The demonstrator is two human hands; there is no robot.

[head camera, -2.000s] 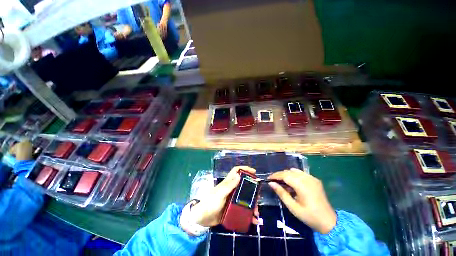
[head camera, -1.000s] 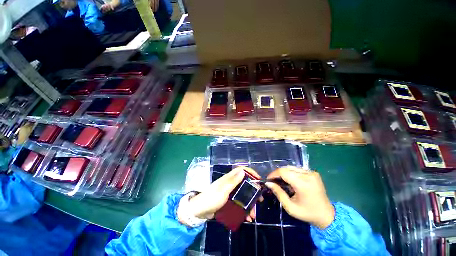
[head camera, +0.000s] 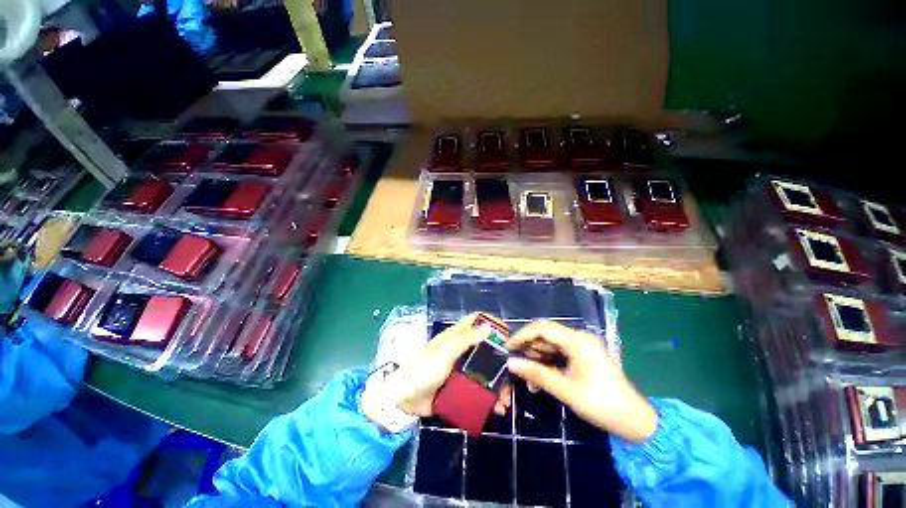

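Observation:
My left hand [head camera: 427, 377] holds a red device housing [head camera: 467, 402] tilted above the panel tray. The housing's dark screen window [head camera: 485, 365] has a pale outline and faces up, with a small green and white patch at its upper end. My right hand [head camera: 566, 367] is at the window's upper right edge, fingertips pinched together. A thin dark tool seems to be in its fingers, but it is hard to see. The panel tray [head camera: 616, 332] lies under both hands with black screen panels [head camera: 490, 466] in its grid.
Behind, a unit tray [head camera: 556, 248] of red units sits on a tan board [head camera: 382, 223] before a cardboard sheet [head camera: 527, 60]. Tray stacks stand left [head camera: 224, 342] and right [head camera: 795, 347]. A neighbour's blue sleeve [head camera: 50, 382] shows at the left edge.
Both hands and the housing have shifted slightly up in view. The right hand has moved left over the window's upper end, and a green and white patch now shows there. The camera view has also shifted.

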